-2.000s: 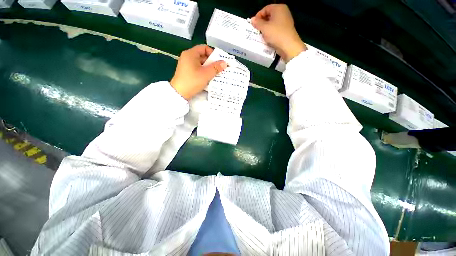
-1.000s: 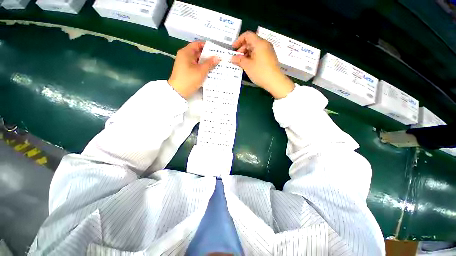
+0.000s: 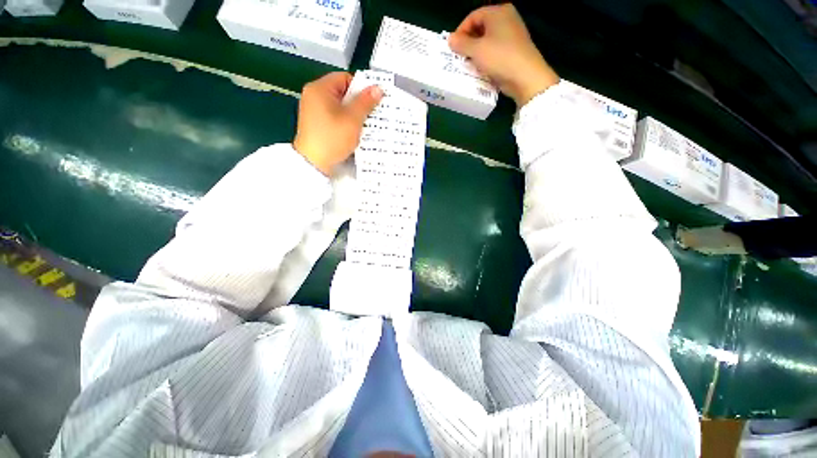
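Observation:
My left hand (image 3: 331, 121) pinches the top of a long white label strip (image 3: 387, 179) with rows of short black print. The strip hangs down towards my body. My right hand (image 3: 502, 49) is over the upper right part of a white carton (image 3: 425, 63) with blue lettering. Its thumb and fingertips are pinched together at the carton's top face. A small white piece seems to show at the fingertips, but it is too small to tell clearly. The carton lies on the dark green conveyor belt (image 3: 202, 46).
More white cartons lie in a row on the belt, left (image 3: 291, 27) and right (image 3: 676, 161). A glossy green bench top (image 3: 116, 152) lies nearest my body. A dark sleeved arm or bar (image 3: 770, 237) enters at right. Yellow-and-black tape (image 3: 40, 268) marks the grey floor.
My right hand has moved from the strip up and right to a carton. The cartons have shifted along the belt. My left hand still holds the strip, slightly further left.

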